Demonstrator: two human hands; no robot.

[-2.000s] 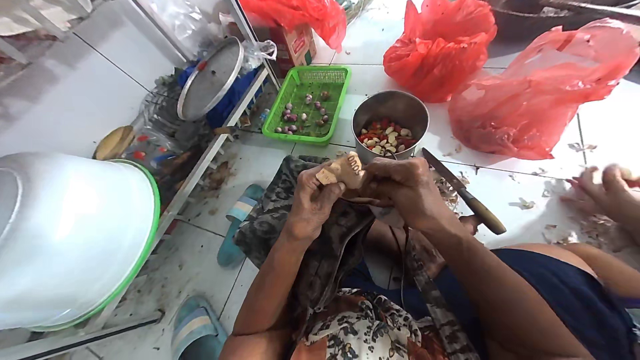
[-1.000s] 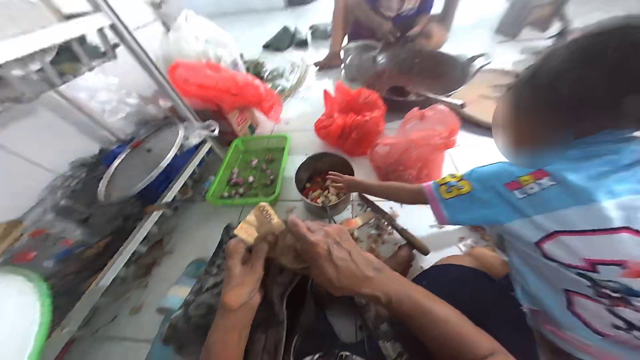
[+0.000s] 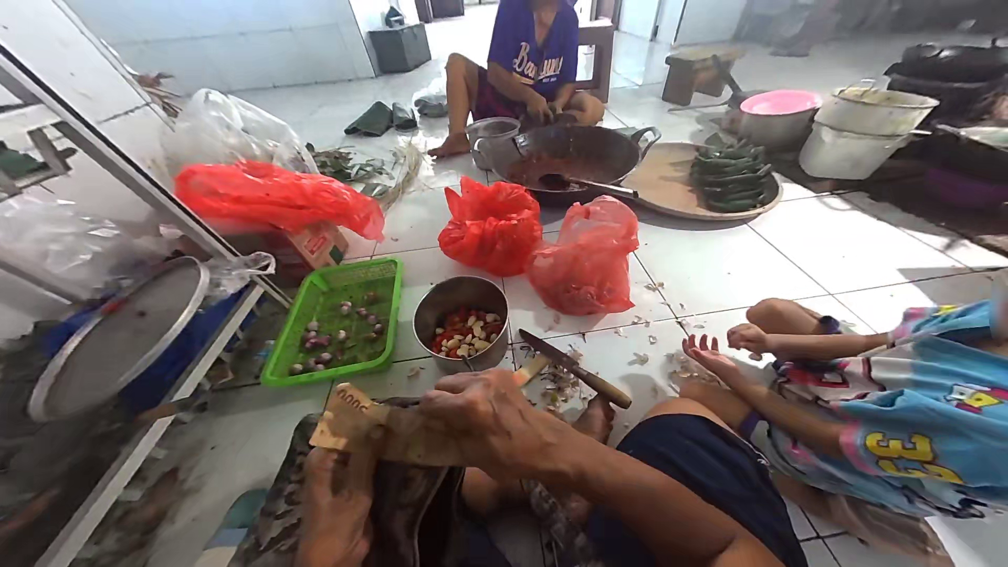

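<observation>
Between my two hands, low in the view, is a creased tan banknote [image 3: 350, 425]. My left hand [image 3: 342, 488] grips its left part. At its right end, my right hand [image 3: 492, 421] has its fingers bent over the paper. Beneath them a dark open pouch or bag [image 3: 409, 504] lies over my lap, its contents hidden. Just beyond my hands stands a metal pot [image 3: 461, 287] with peeled garlic cloves and red pieces. Left of it is a green plastic basket [image 3: 394, 315] with small shallots. A knife [image 3: 575, 368] with a wooden handle lies on the floor to the right.
Red plastic bags [image 3: 492, 228] stand behind the pot. Farther back are a wok [image 3: 579, 153] with a ladle, a round tray [image 3: 661, 185] bearing green wrapped bundles, and a seated person [image 3: 535, 71]. A child [image 3: 890, 409] sits close at right. A metal rack [image 3: 181, 394] borders the left.
The child's arm, stretched to the pot one second ago, has drawn back to the right. My hands still hold the banknote. The view has lifted, showing more of the room.
</observation>
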